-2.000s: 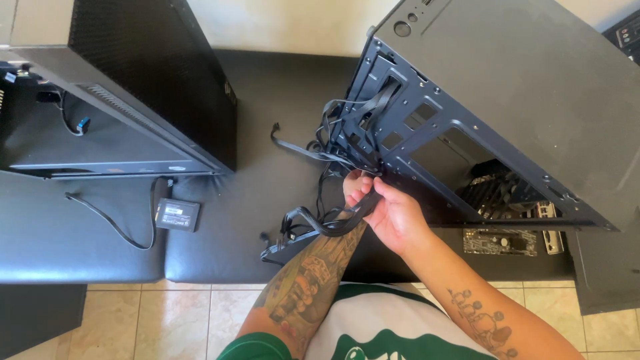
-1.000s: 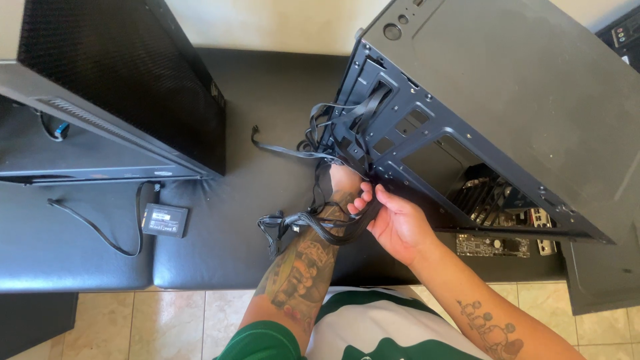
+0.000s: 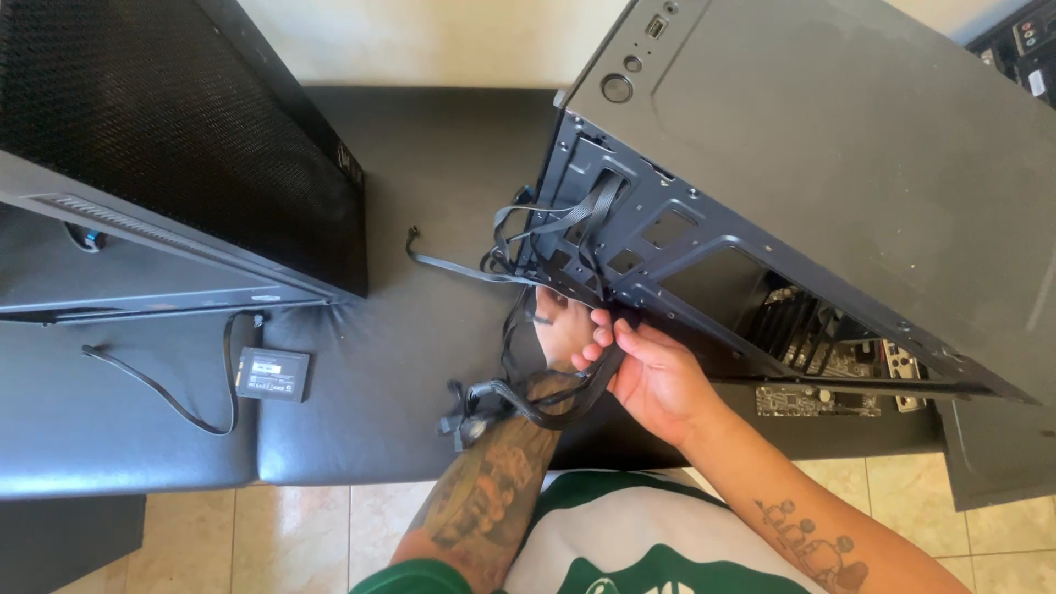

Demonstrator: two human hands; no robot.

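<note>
A black computer case (image 3: 792, 157) stands tilted at the right, its inner metal tray showing and flat black cables (image 3: 606, 198) passing through an opening. At the tray's lower edge, my right hand (image 3: 660, 375) holds a thick bundle of black cables (image 3: 590, 396) between thumb and fingers. My left hand (image 3: 568, 330) is beside it, touching the same bundle with curled fingers; part of this hand is hidden behind the cables. The bundle's connectors (image 3: 458, 421) hang over my left forearm. A loose cable (image 3: 445, 266) reaches left from the tray.
Another black case with a mesh panel (image 3: 190, 140) stands at the left on the black padded bench (image 3: 396, 396). A solid-state drive (image 3: 274, 374) with a cable (image 3: 165, 394) lies near it. A circuit board (image 3: 813, 402) shows below the right case. A dark panel (image 3: 998, 450) is at the far right.
The view has shifted somewhat. Both hands stay at the cable bundle by the case's lower edge, and the bundle's connector end now hangs lower over my left forearm.
</note>
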